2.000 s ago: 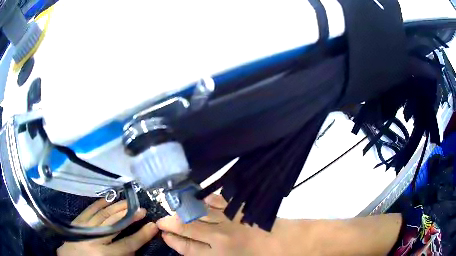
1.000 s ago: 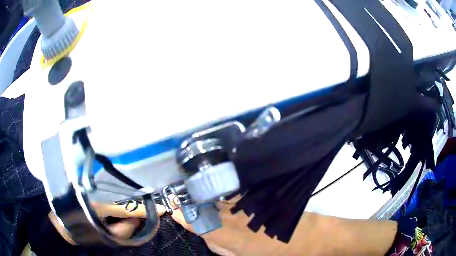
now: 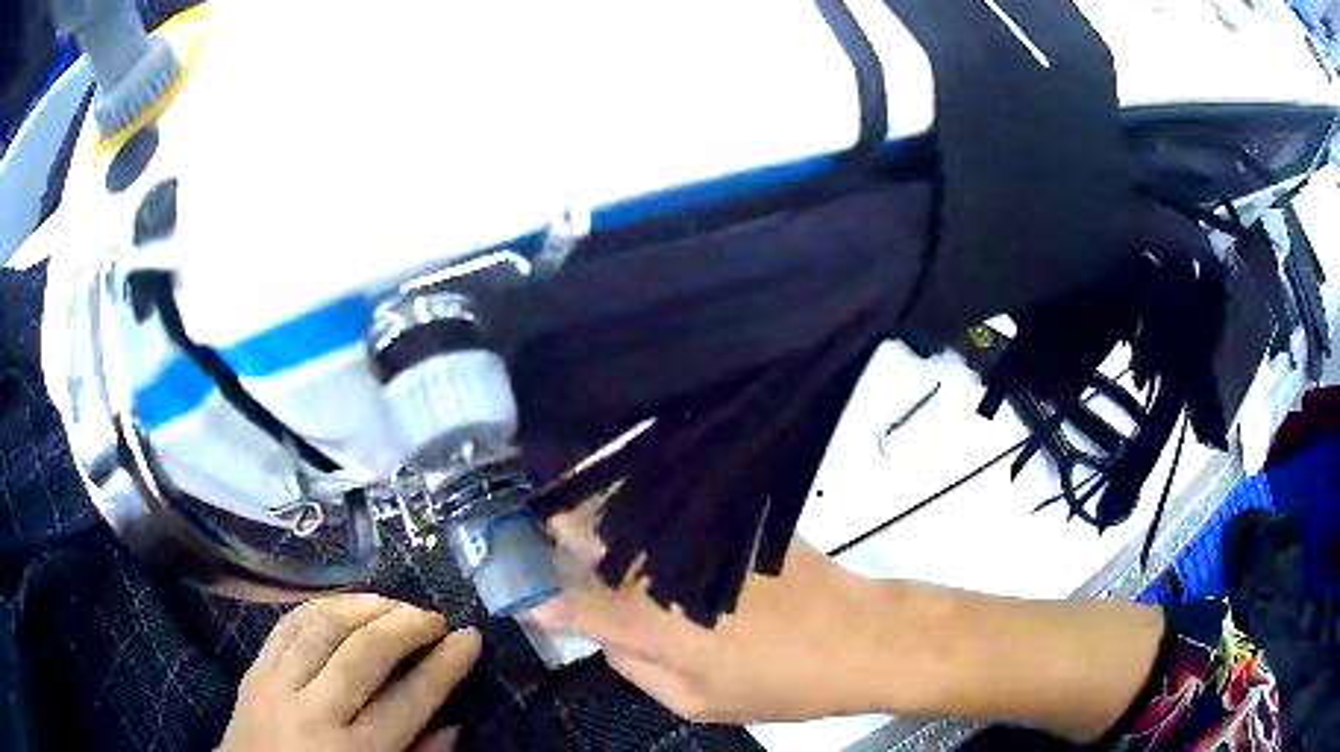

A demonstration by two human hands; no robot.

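Dark checked cloth (image 3: 162, 669) lies under the needle end of the white sewing machine head (image 3: 559, 118). My left hand (image 3: 353, 676) lies on the cloth just below the curved metal guard, fingers bent; whether it pinches the cloth cannot be told. My right hand (image 3: 676, 632) reaches in from the right, its fingertips hidden behind the grey-blue cylinder (image 3: 503, 558) and the hanging black strips (image 3: 720, 485). The needle and presser foot are mostly hidden. The ribbed tension dial (image 3: 448, 400) is on the head's front.
A black band (image 3: 1021, 176) wraps the machine arm. Black scissor handles (image 3: 1095, 426) lie under the strips on the white table (image 3: 941, 507). A ruled strip runs along the table's curved edge. Blue and dark cloth show at the right.
Compared with one second ago, the machine appears further left in view. My left hand has come out from behind the metal guard and lies lower on the cloth. More of my right hand shows.
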